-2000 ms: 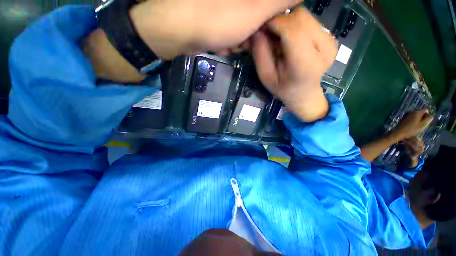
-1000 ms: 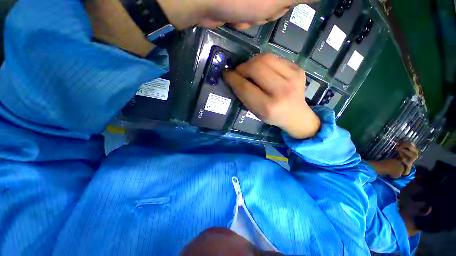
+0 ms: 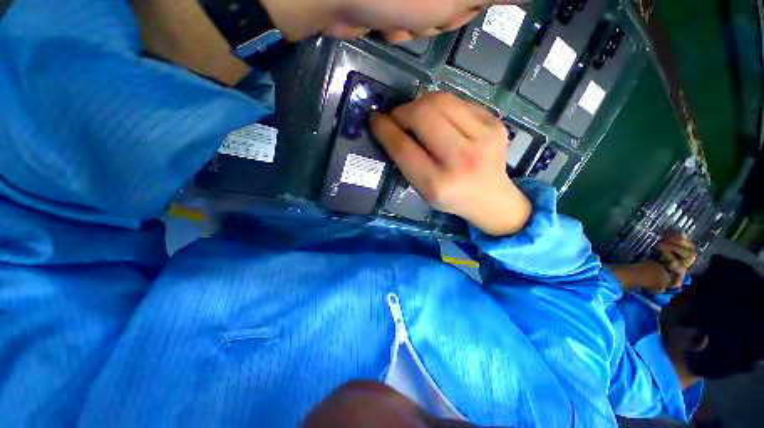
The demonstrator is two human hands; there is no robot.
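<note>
A dark grey phone back cover lies in a pocket of the clear blister tray, with a white label on its lower part. Glossy black camera lenses with a bright glint sit at its upper end. My right hand is over the tray, fingers bent together, fingertips at the right side of these lenses. Whether a small piece is between them is hidden. My left hand, with a black watch on the wrist, reaches across the top and is cut off by the edge; its fingertips are mostly out of view.
More labelled covers lie in the tray's other pockets, some partly under my hands. A worn rail edges the green surface on the right. Beyond the tray, another person's hands are at stacked clear trays.
My hands have parted from where they met above the tray; my right hand has come down to the cover's lenses. Over the last second it has barely moved. My left hand has moved up.
</note>
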